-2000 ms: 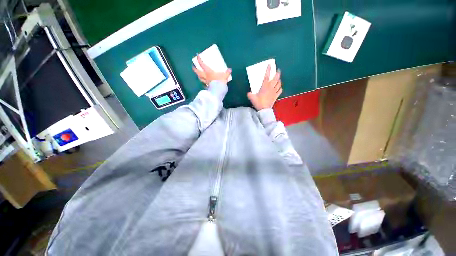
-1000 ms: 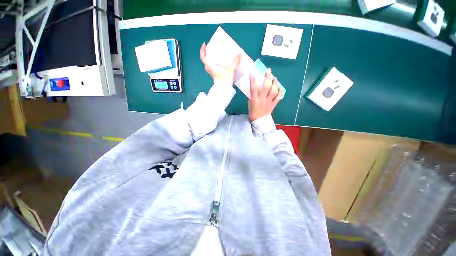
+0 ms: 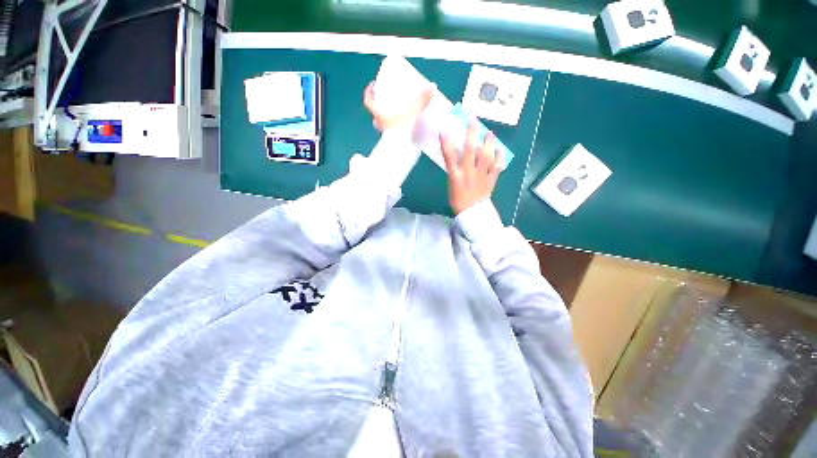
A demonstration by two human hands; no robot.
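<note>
My left hand (image 3: 400, 109) and my right hand (image 3: 471, 163) hold a long white piece (image 3: 399, 82) slanting between them above the bench. It looks like two white boxes or parts end to end; the join is partly hidden by my fingers. A pale blue edge shows near my right hand. A white retail box (image 3: 497, 93) with a dark rounded picture lies just behind my right hand. Another retail box (image 3: 571, 180) lies tilted to the right. At the left, the digital scale (image 3: 293, 149) has a lit display and bears a light-blue sheet and a white piece (image 3: 276, 97).
Several retail boxes (image 3: 637, 24) stand on the green conveyor belt (image 3: 537, 20) beyond a white rail (image 3: 573, 68). A white-framed machine (image 3: 166, 131) with a blue panel is at the left. Brown cartons (image 3: 618, 300) and clear plastic trays (image 3: 726, 376) are below the bench at the right.
The two white pieces, apart two seconds ago, are now together in one slanted line between my hands. The view has turned, and more boxes show on the belt at the upper right.
</note>
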